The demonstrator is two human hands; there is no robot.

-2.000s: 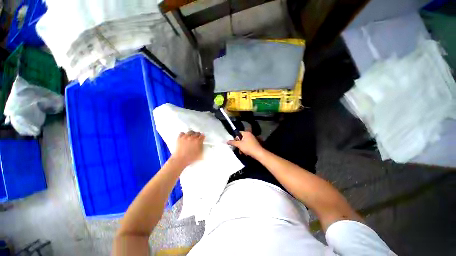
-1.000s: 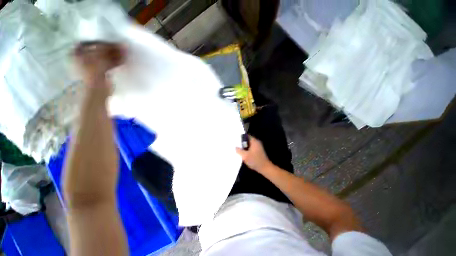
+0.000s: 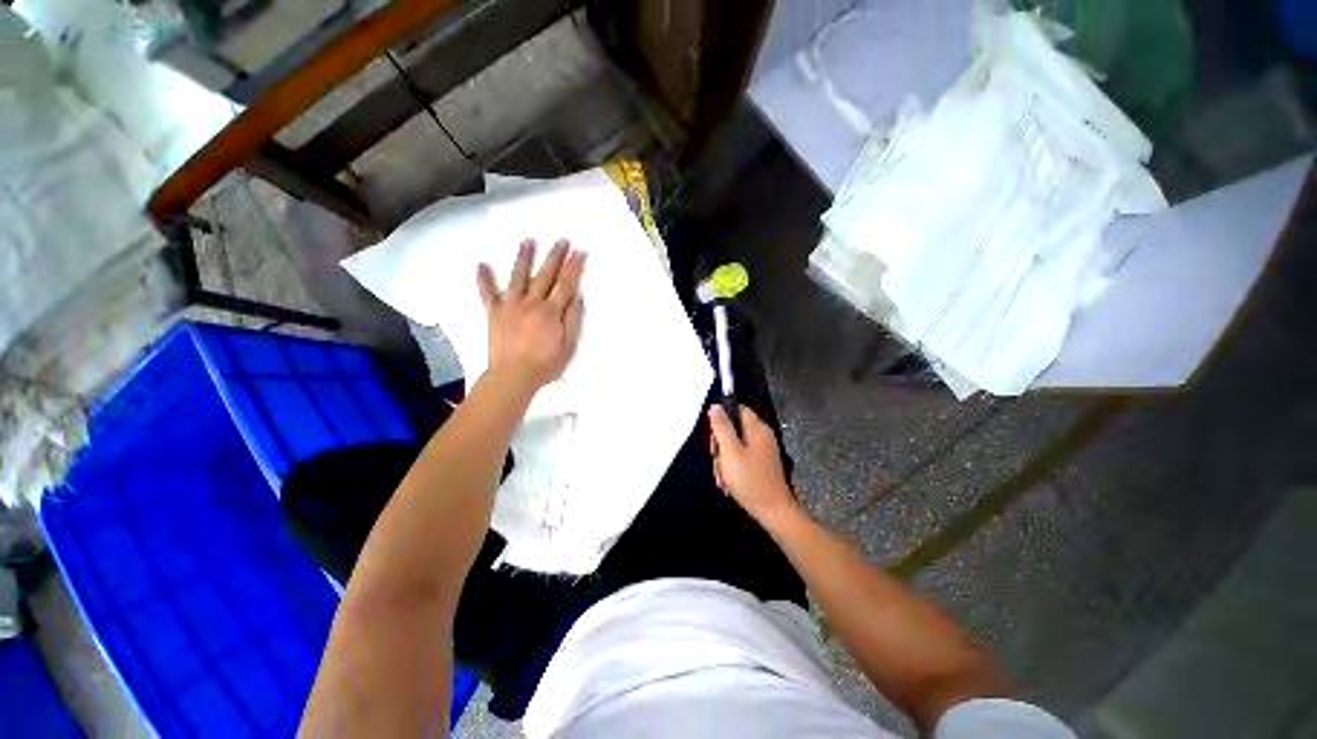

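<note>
A white fabric panel (image 3: 621,361) lies spread over the padded block and my lap, with a frayed lower edge. My left hand (image 3: 536,315) rests flat on the panel, fingers spread, gripping nothing. My right hand (image 3: 750,455) is closed round the black grip of the mallet (image 3: 725,347), to the right of the panel. The mallet's yellow-green head points up and away from me, clear of the panel. Only a yellow corner of the padded block (image 3: 633,185) shows; the panel hides the rest.
A blue crate (image 3: 174,534) stands at the left. A heap of white panels (image 3: 72,188) lies at the upper left by a brown-edged table (image 3: 296,101). An open carton (image 3: 1155,311) holds a pile of white panels (image 3: 982,217) at the right.
The white panel, held up by my left hand a second ago, now lies flat over the block. My left hand has come down onto it. My right hand still holds the mallet.
</note>
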